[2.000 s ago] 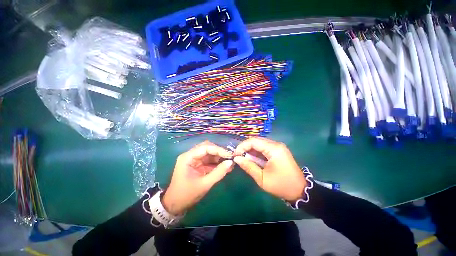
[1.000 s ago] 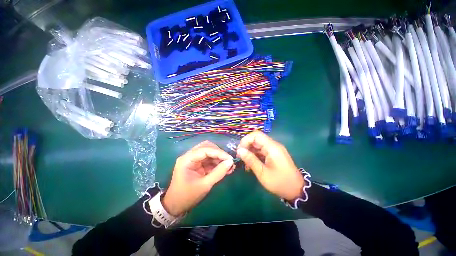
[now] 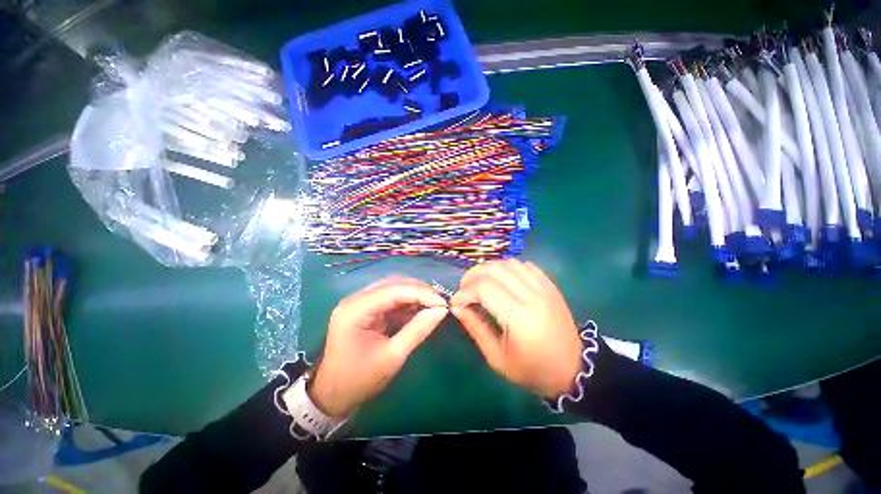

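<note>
My left hand (image 3: 372, 338) and my right hand (image 3: 522, 328) meet fingertip to fingertip over the green bench. Both pinch the wire ends (image 3: 441, 288) of a wire harness; small bright tips show just above the fingertips. The harness runs hidden under my right hand. Its white sleeve and blue connector (image 3: 646, 353) show to the right of my right wrist, partly under the dark sleeve. Whether a black housing is between the fingertips cannot be seen.
Unsleeved harnesses (image 3: 415, 198) lie beyond my hands, below a blue bin (image 3: 314, 138) of black parts. A clear bag (image 3: 121, 150) of white sleeves is at left, a separate wire bundle (image 3: 45, 338) at far left. Sleeved harnesses (image 3: 715, 159) are piled at right.
My right hand has closed in on the left fingertips, its fingers more curled over the wire ends. The white sleeve and blue connector by my right wrist show more than a second ago.
</note>
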